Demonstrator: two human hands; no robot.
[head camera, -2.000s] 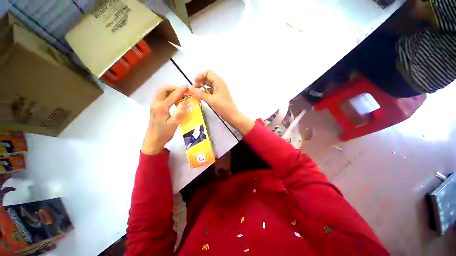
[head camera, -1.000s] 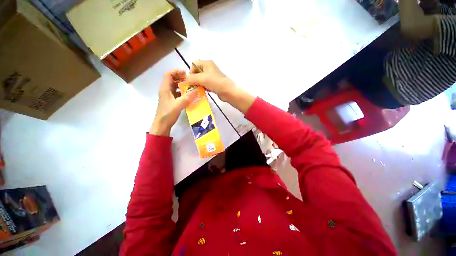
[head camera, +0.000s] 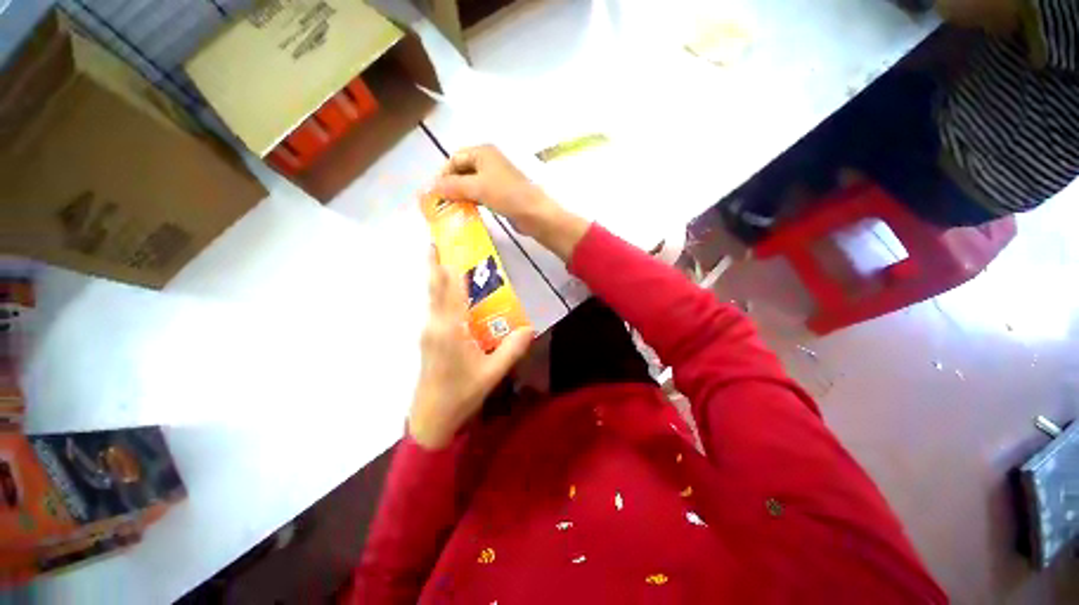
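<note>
A retail box (head camera: 483, 274) with orange ends and a yellow middle is at the table's near edge, its narrow side facing up. My left hand (head camera: 456, 355) holds its near end, thumb on the end and fingers along the left side. My right hand (head camera: 483, 183) has its fingers on the far end; whether anything small is between the fingertips cannot be told. Beyond them an open brown carton (head camera: 290, 71) holds a row of orange boxes (head camera: 325, 127).
Another brown carton (head camera: 118, 177) stands at the left. Orange and black retail boxes (head camera: 101, 485) lie at lower left. A yellow-green strip (head camera: 572, 148) lies on the white table (head camera: 272, 355). A red stool (head camera: 828, 284) and a person in a striped sleeve (head camera: 1006, 118) are at right.
My left hand has moved from the box's far end to its near end. My right hand stays at the far end. The yellow-green strip now shows on the table.
</note>
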